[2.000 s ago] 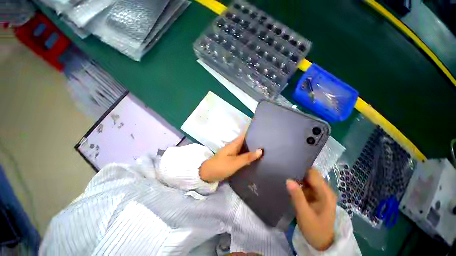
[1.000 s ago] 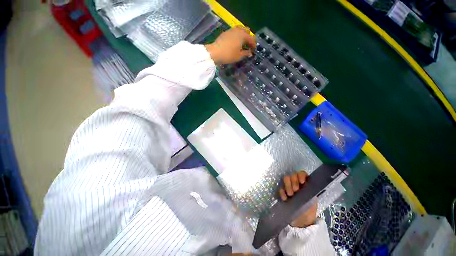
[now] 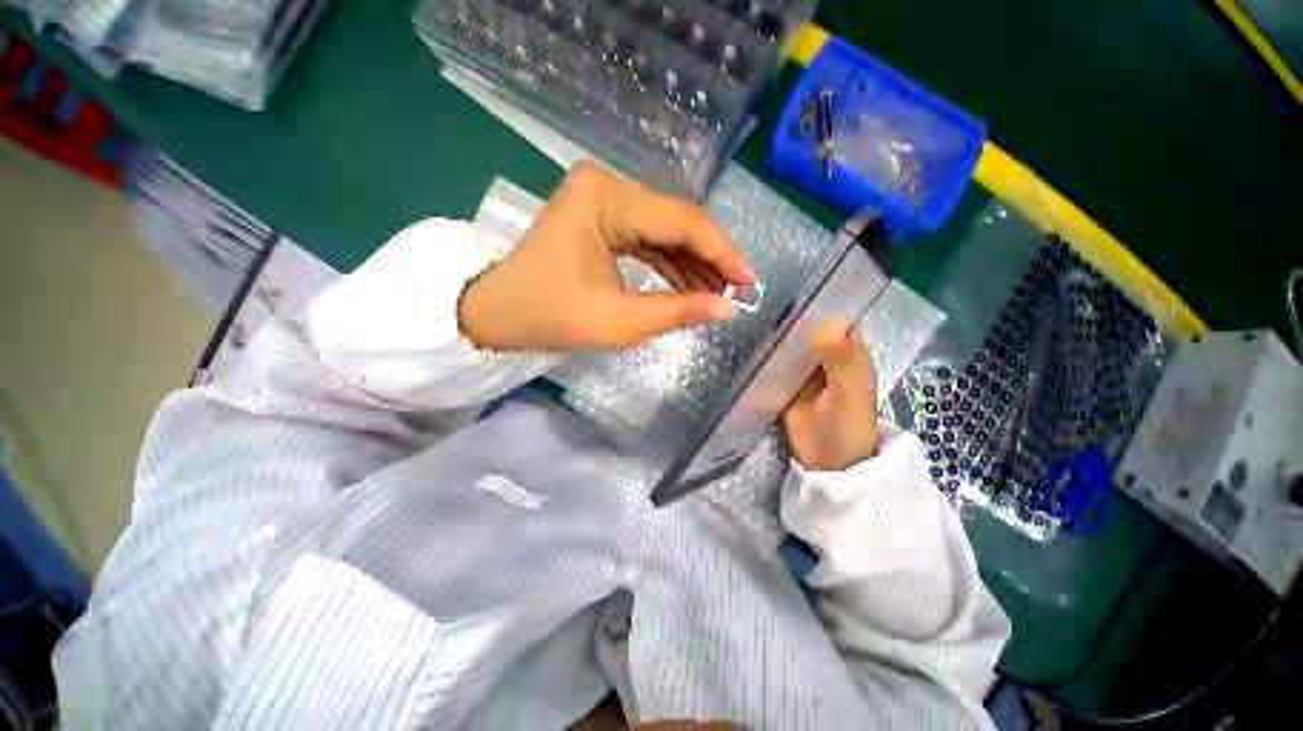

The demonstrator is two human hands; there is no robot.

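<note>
My left hand (image 3: 600, 264) is above the bubble wrap (image 3: 615, 383), with a tiny whitish piece (image 3: 740, 297) pinched between thumb and fingertips; its exact kind is too small to tell. My right hand (image 3: 836, 400) holds the tablet (image 3: 783, 357), tilted steeply on its edge over the bubble wrap. The thumb lies on the tablet's glossy face, and the other fingers are mostly hidden. The tablet's camera cannot be made out. My left fingertips are just left of the tablet, near its upper half.
A blister tray (image 3: 600, 72) with dark parts and a blue parts bin (image 3: 879, 136) stand at the back. Right are a bag of black rings (image 3: 1000, 386), blue scissors (image 3: 1082, 493) and a white metal box (image 3: 1215, 443). Bubble-wrap bags (image 3: 215, 36) lie back left.
My left hand has come back from the blister tray to beside the tablet, now pinching a tiny piece. My right hand has raised the tablet, and its glossy face shows more.
</note>
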